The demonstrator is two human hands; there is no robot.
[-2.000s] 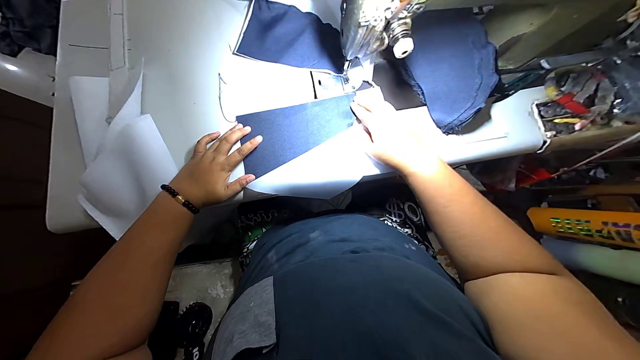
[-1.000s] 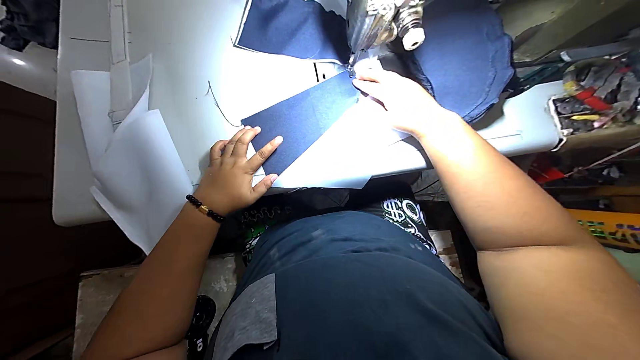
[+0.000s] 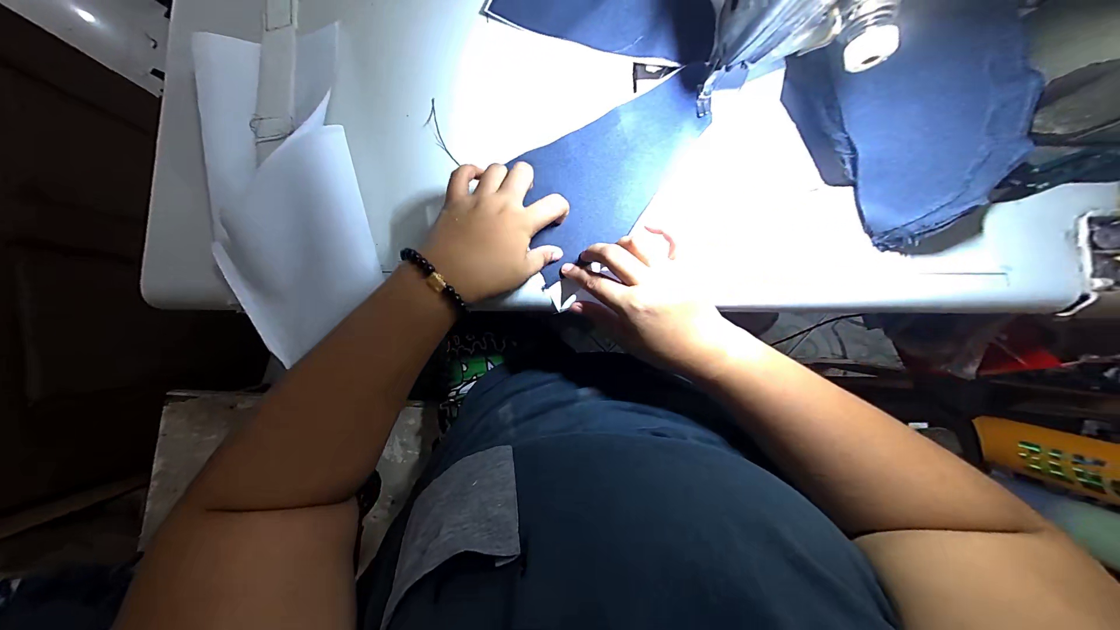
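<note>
A navy fabric piece (image 3: 604, 166) lies on the white sewing machine table, its far end under the presser foot (image 3: 703, 101) of the sewing machine (image 3: 779, 35). My left hand (image 3: 494, 227) rests on the left edge of that fabric with its fingers bent and spread. At the fabric's near corner, my right hand (image 3: 647, 302) pinches the edge, where a bit of white material shows between the fingers. White glare hides the surface right of the fabric. The fingertips of both hands are close together but apart.
White sheets (image 3: 293, 210) hang over the table's front edge at the left. Another navy piece (image 3: 604, 26) lies behind the needle area, and a stack of navy pieces (image 3: 936, 114) is at the right. Loose thread (image 3: 442, 136) lies near my left hand. An orange object (image 3: 1046, 455) is at lower right.
My right hand has moved from beside the presser foot down to the fabric's near corner, close to my left hand. My left hand stays on the fabric's left part.
</note>
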